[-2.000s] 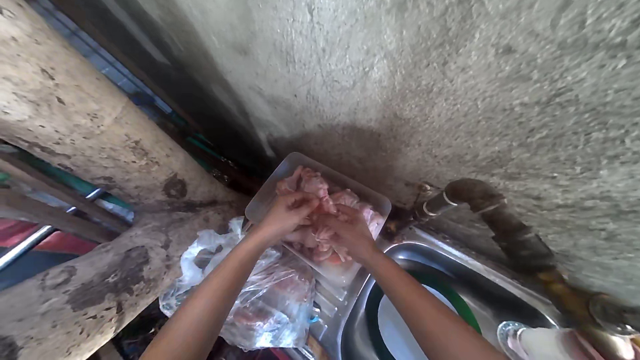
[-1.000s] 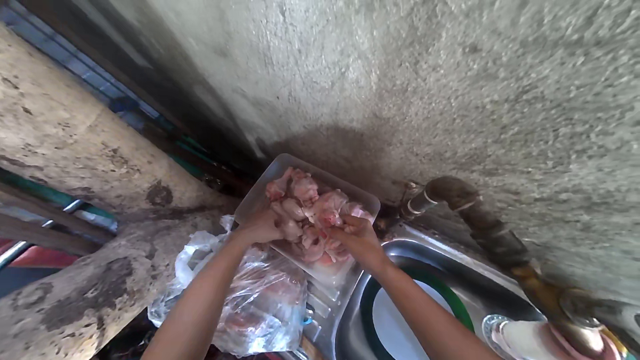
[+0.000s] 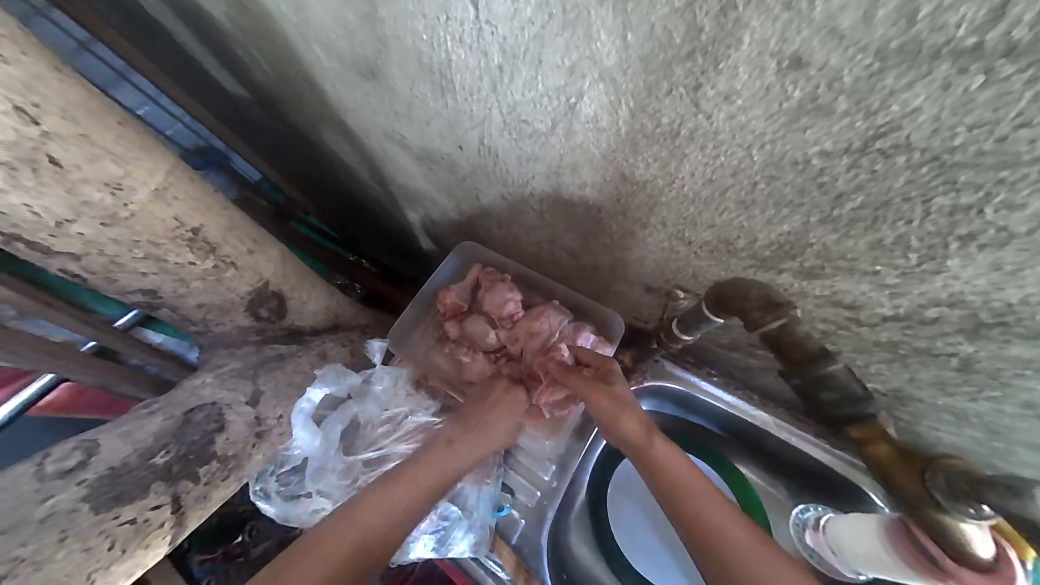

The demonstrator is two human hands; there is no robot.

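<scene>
Several pieces of raw meat, chicken by the look of them (image 3: 496, 305), lie in a clear plastic container (image 3: 418, 317) against the wall. My left hand (image 3: 500, 402) reaches over the container's near edge, its fingers down among the pieces and mostly hidden. With thumb and fingers, my right hand (image 3: 597, 386) grips a piece of raw meat (image 3: 548, 382) at the container's near right side. A clear plastic bag (image 3: 357, 431) lies crumpled to the left, partly under my left forearm.
At the right is a stainless steel sink (image 3: 569, 512) holding a green-rimmed round basin (image 3: 642, 512). A pipe (image 3: 812, 366) runs along the rough concrete wall (image 3: 731, 162). A glass (image 3: 812, 528) stands near the sink. Pale wooden trunks (image 3: 162, 227) bound the left side.
My left hand has moved from the container's left side to its near middle, close to my right hand. A second ago the hands were farther apart.
</scene>
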